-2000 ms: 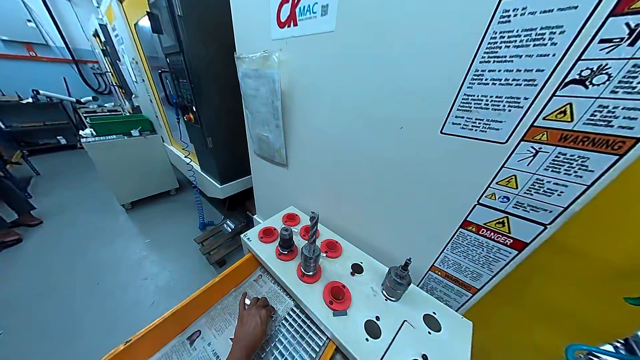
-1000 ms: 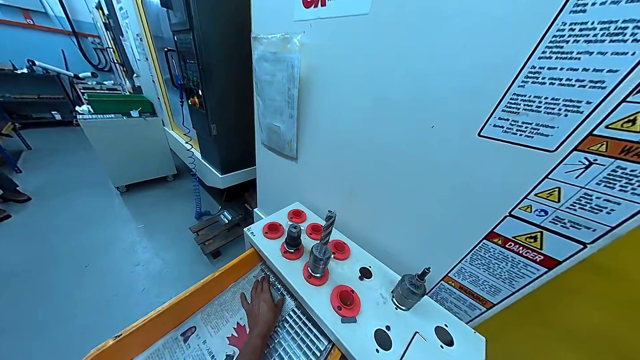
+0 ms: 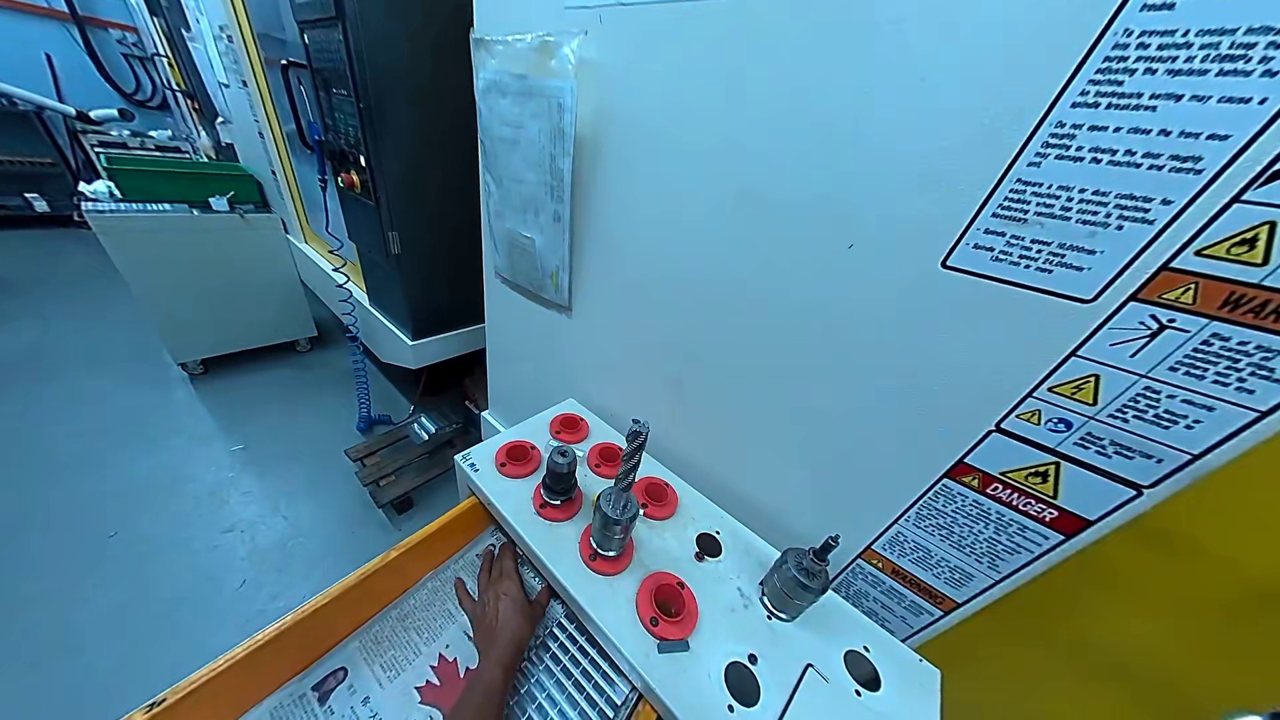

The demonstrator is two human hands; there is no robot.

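My left hand (image 3: pixel 503 610) reaches in from the bottom, palm down with fingers spread. It rests on printed newspaper (image 3: pixel 410 625) at the far end of a tray, beside a metal grid (image 3: pixel 575 665), and appears to hold nothing. Right of it is a white tool rack (image 3: pixel 720 600) with red ring sockets (image 3: pixel 667 605). A short dark tool holder (image 3: pixel 560 475) and a holder with a long fluted end mill (image 3: pixel 615 515) stand upright in two sockets. Another metal tool holder (image 3: pixel 797 582) sits tilted farther right. A hex key (image 3: pixel 803 688) lies near the rack's open holes. My right hand is out of view.
An orange rim (image 3: pixel 330 610) borders the tray on the left. Behind the rack rises a white machine panel (image 3: pixel 700 250) with warning labels. A wheeled cabinet (image 3: pixel 205 280), a dark control cabinet (image 3: pixel 420 170) and a small wooden pallet (image 3: pixel 410 460) stand beyond, at the left.
My left hand has moved toward the tray's far end. Its fingers were bent two seconds ago and are now spread on the newspaper. The tool holders have stayed in place.
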